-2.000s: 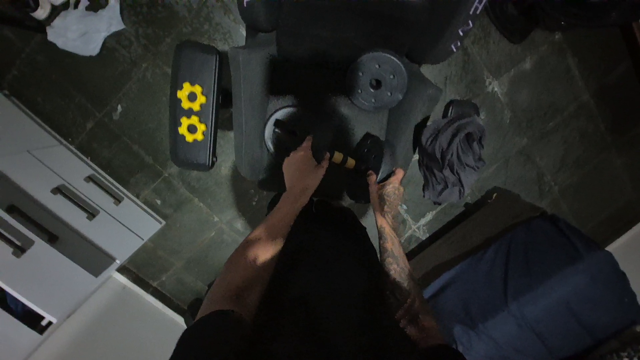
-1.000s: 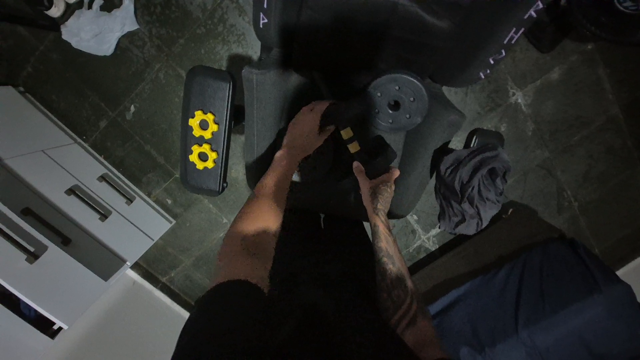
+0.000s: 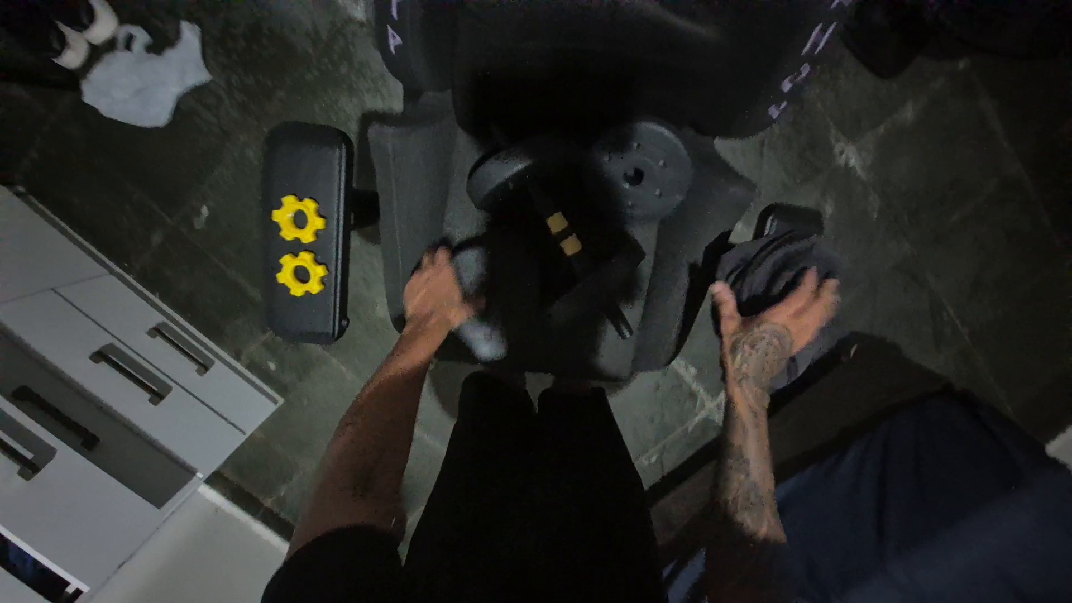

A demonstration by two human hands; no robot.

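Note:
My right hand (image 3: 775, 314), fingers spread, lies at a dark grey cloth (image 3: 766, 268) draped over a black padded armrest on the right. At the left side of a black gaming chair's seat (image 3: 410, 201), my left hand (image 3: 440, 289) is slightly blurred; what it touches cannot be told. A dumbbell bar with tan bands (image 3: 564, 234) lies slantwise on the seat, with a dark plate near its lower end. A round weight plate (image 3: 641, 172) rests at the seat's back right, another plate (image 3: 502, 174) at its back left. Two yellow star-shaped collars (image 3: 300, 243) lie on the left armrest.
White drawers (image 3: 151, 368) with dark handles stand at the left. Dark blue fabric (image 3: 930, 494) covers something at the lower right. A pale cloth (image 3: 151, 75) lies on the dark tiled floor (image 3: 904, 243) at the upper left. The backrest (image 3: 586, 59) rises at the top.
Both hands have come away from the dumbbell bar, which now lies on the seat. My right hand has moved right to the grey cloth, my left toward the seat's left edge.

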